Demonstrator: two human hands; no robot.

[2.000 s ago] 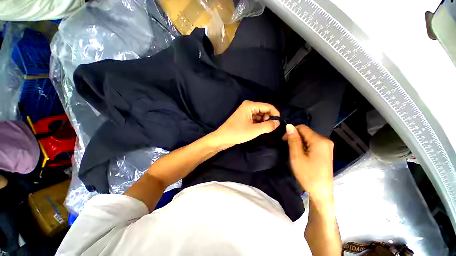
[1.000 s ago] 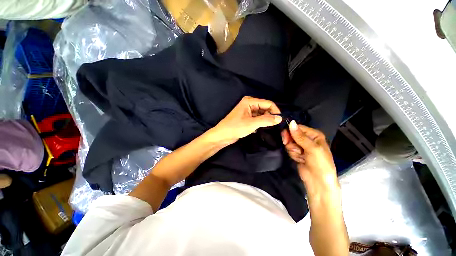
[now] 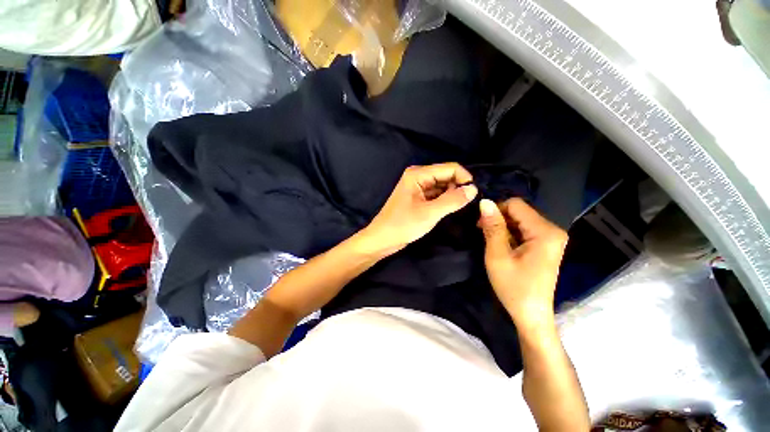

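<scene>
The dark garment (image 3: 262,169) lies spread over my lap and over clear plastic. My left hand (image 3: 426,202) pinches a narrow dark edge of the garment between thumb and fingers. My right hand (image 3: 519,245) is just to the right and a little lower, with thumb and fingertips close together near the same edge. Whether its fingertips hold a thread or part of the edge is too small to tell. Its palm is turned away, and no tool shows in it.
A table edge with a ruler scale (image 3: 625,105) curves along the upper right. Clear plastic (image 3: 190,63) lies under the garment, with more at lower right. A brown carton (image 3: 110,359), blue crates (image 3: 84,126) and people's sleeves (image 3: 42,257) are at left.
My right hand has turned and its fingertips sit slightly apart from my left hand's. The view has shifted slightly, so the things at left show further right.
</scene>
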